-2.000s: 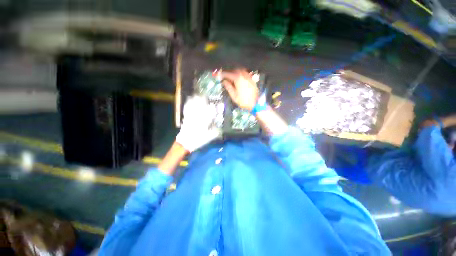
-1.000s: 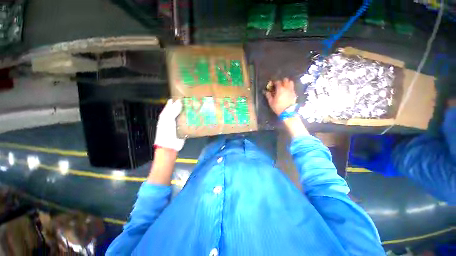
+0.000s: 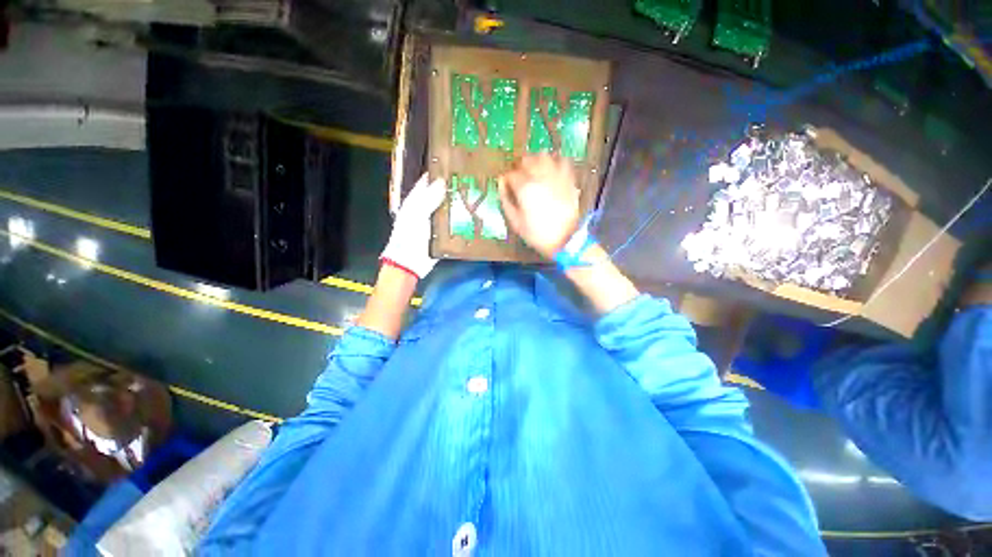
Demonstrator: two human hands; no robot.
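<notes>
The solder pallet point(image 3: 519, 158), tan side up, lies in front of me, with green board surfaces point(image 3: 484, 112) showing through branching cutouts. My left hand point(image 3: 413, 226), in a white glove with a red cuff, grips its lower left edge. My right hand point(image 3: 544, 203), bare with a blue wrist strap, is over its lower right quarter, fingers curled down and hiding the cutout there. Whether the fingers hold something small is hidden. A heap of small silver metal parts point(image 3: 792, 212) fills a cardboard box to the right.
The box's open flap point(image 3: 917, 272) sticks out right. A blue coiled cord point(image 3: 838, 74) crosses above it. Green boards point(image 3: 743, 27) lie beyond the bench. A black cabinet point(image 3: 218, 163) stands left. Another person's blue sleeve point(image 3: 903, 381) is at the right; a person is at lower left.
The right hand has moved left from the bench beside the box to over the pallet. The brass-coloured piece no longer shows on the bench. The camera view has shifted and turned slightly.
</notes>
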